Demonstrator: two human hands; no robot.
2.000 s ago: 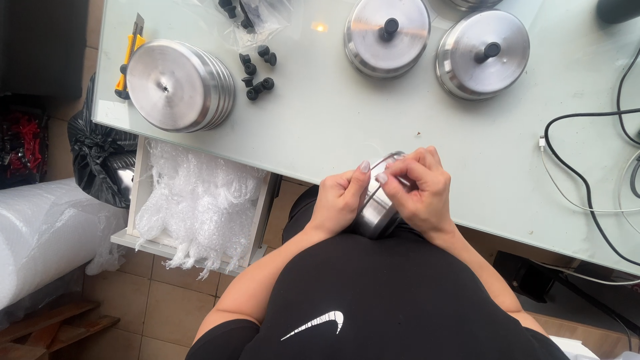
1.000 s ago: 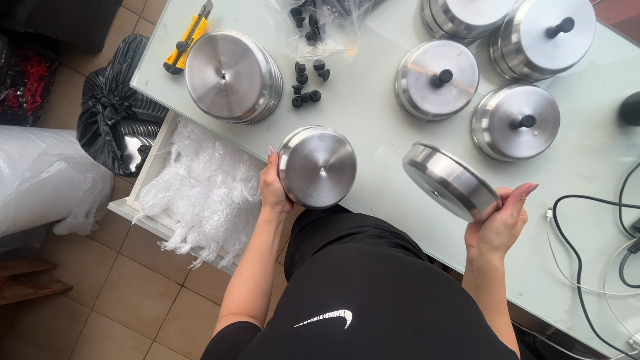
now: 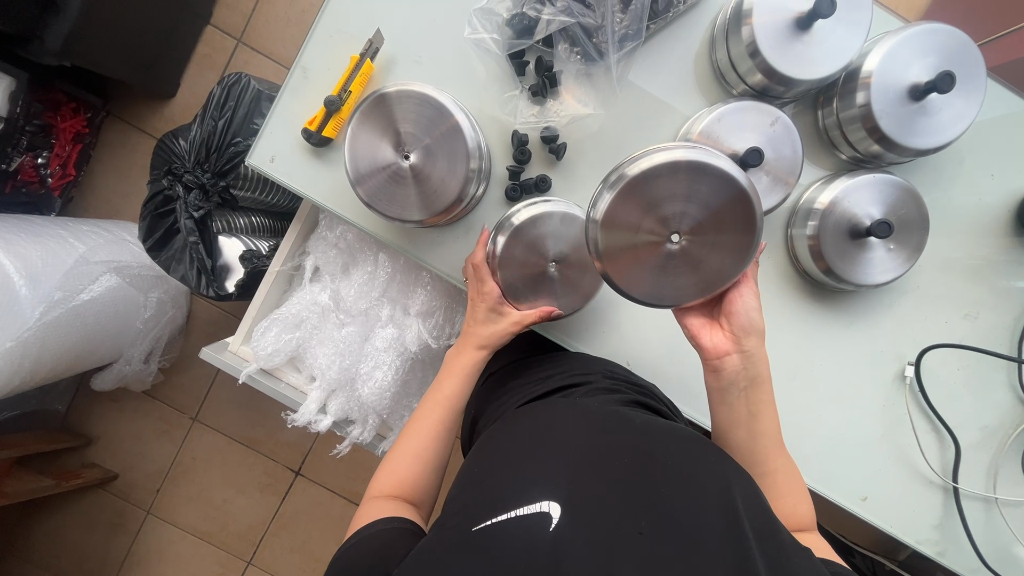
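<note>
My left hand holds a round brushed-metal lid with a small centre hole by its lower left rim. In my right hand is a larger metal lid, raised with its face toward me; a hole shows at its middle and its left edge overlaps the smaller lid in view. To the left on the table sits a stack of metal lids, the top one without a knob. Small black knobs lie loose between the stack and the lids. Metal pieces with black knobs fitted, one of them a smaller lidded pot, stand at right.
A yellow snap-off utility knife lies at the glass table's left corner. Clear plastic bags of knobs are at the back. An open drawer holds bubble wrap. Cables cross the right side; a black bag stands left.
Two seconds ago both hands were together at a metal piece by my lap; one second ago they were apart, each with a metal piece. Now the right hand's piece has come left, beside the other.
</note>
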